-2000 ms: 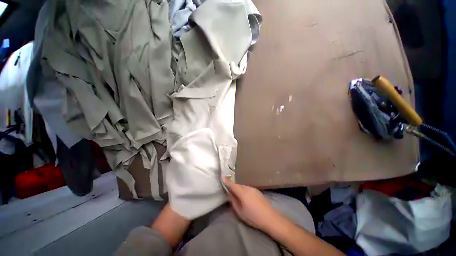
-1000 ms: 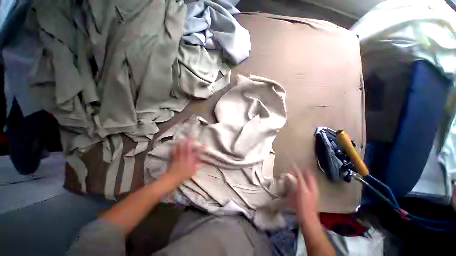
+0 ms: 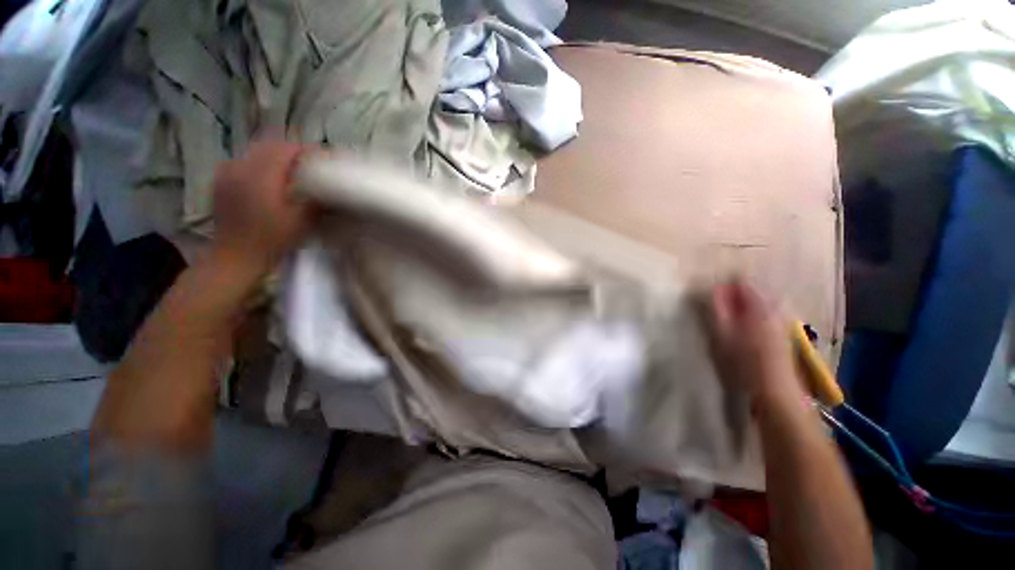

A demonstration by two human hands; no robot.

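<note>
A beige garment piece [image 3: 467, 278] with white lining [image 3: 557, 379] is stretched between my hands above the pressing table, blurred by motion. My left hand [image 3: 265, 200] grips its left end, near the khaki heap. My right hand [image 3: 748, 334] grips its right end. The fingers of both hands are blurred. The iron's yellow-orange handle [image 3: 818, 367] shows just right of my right hand; the iron body is hidden behind the hand and cloth.
A large khaki heap [image 3: 345, 84] lies at the upper left, with light grey-blue cloth [image 3: 506, 78] on it. The brown table cover [image 3: 690, 123] reaches to the right. Blue hoses [image 3: 868, 434] trail from the iron. A blue padded board [image 3: 963, 301] stands at the right.
The garment was lying on the table under my open hands. It is now lifted and spread between them, with white lining showing. My left hand has moved up and left, my right hand up and right.
</note>
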